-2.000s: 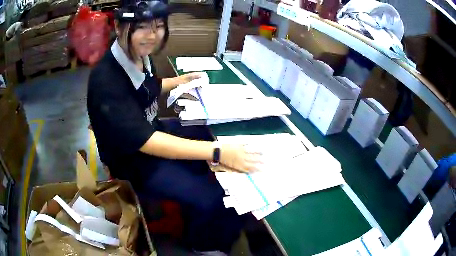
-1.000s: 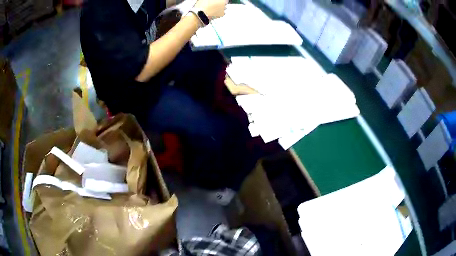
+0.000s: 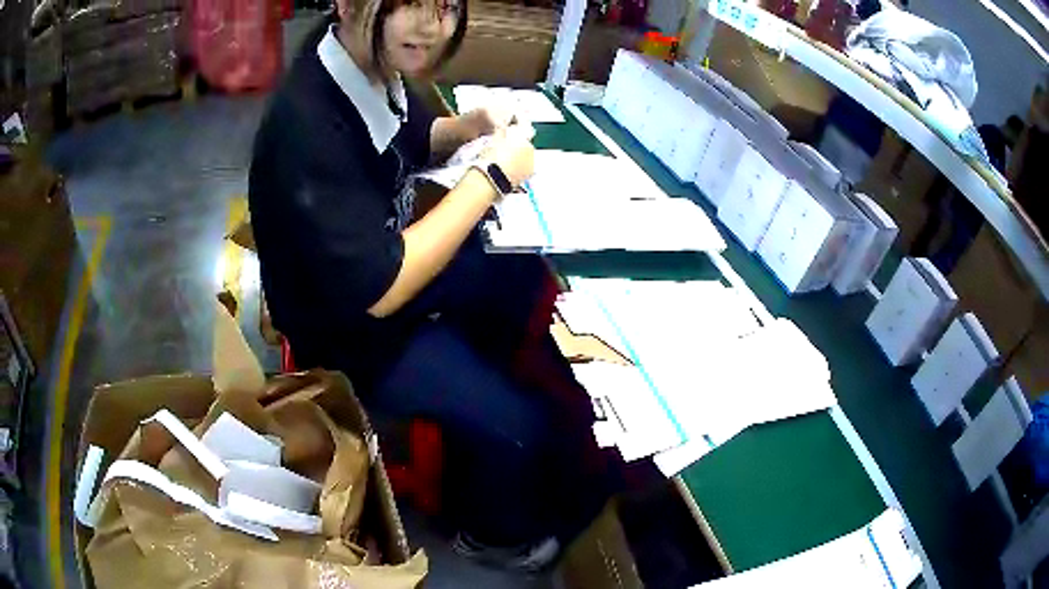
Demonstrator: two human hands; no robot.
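Observation:
Neither of my hands is in the picture. Nearest in front of me, a pile of flat white carton blanks (image 3: 805, 564) with a blue line is cut off by the bottom edge at the right. A second stack of carton blanks (image 3: 713, 368) lies beyond it on the green table (image 3: 776, 495), with a blue line and notched flaps at its near end. A brown flap shows at its left side. A third stack (image 3: 610, 207) lies farther back, beside a seated person.
The seated person (image 3: 345, 196) holds a small white piece in both hands. Finished white cartons (image 3: 753, 190) stand along the far side below a metal shelf (image 3: 874, 92). An open scrap carton (image 3: 391, 506) with white strips stands on the floor at left.
The view dipped down, then rose again. The person's hand has left the middle stack, and both their hands are now together at the small white piece.

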